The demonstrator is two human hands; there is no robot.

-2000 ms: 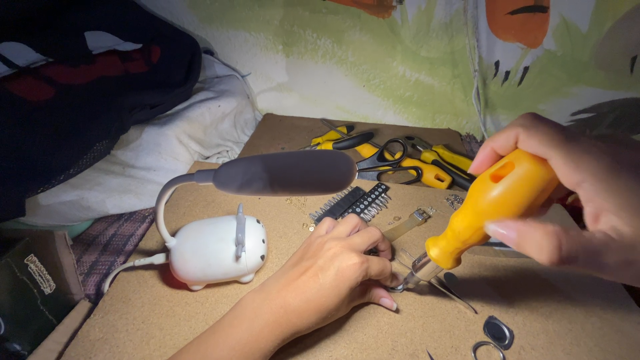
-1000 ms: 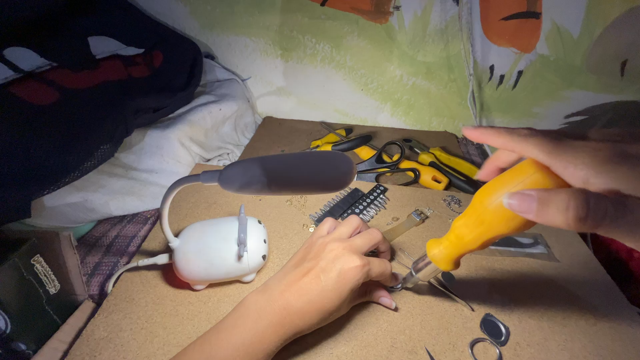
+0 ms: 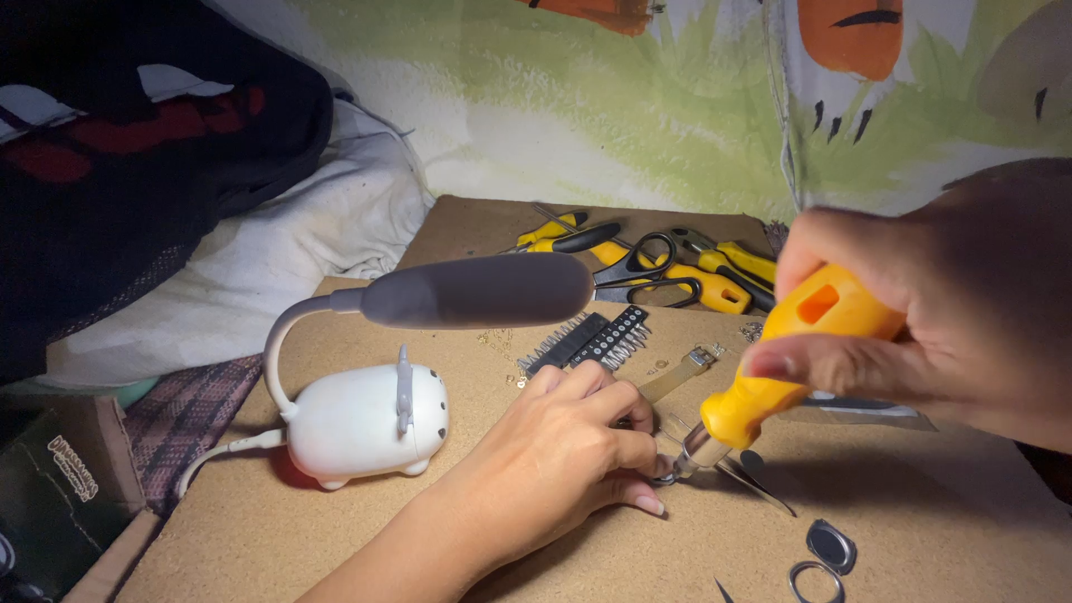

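My right hand (image 3: 863, 335) grips the yellow handle of a screwdriver (image 3: 766, 381), which slants down to the left. Its metal end meets a small metal piece, apparently a watch part (image 3: 664, 479), at the fingertips of my left hand (image 3: 586, 452). My left hand rests on the board and pins that piece, which is mostly hidden. A watch strap with a buckle (image 3: 680, 374) extends behind my left fingers. Tweezers (image 3: 758, 486) lie just right of the screwdriver's end. Nearer the front edge are a dark-faced watch part (image 3: 831, 547) and a metal ring (image 3: 816, 582).
A white animal-shaped lamp (image 3: 360, 423) stands at left, its grey head (image 3: 481, 291) stretched over the cork-like board (image 3: 251, 536). Behind the hands lies a black bit holder (image 3: 607, 339) with bits. Farther back are black scissors (image 3: 641, 272) and yellow-handled pliers (image 3: 729, 260).
My right hand has opened its fingers and closed again around the screwdriver handle. My left hand has stayed in place.
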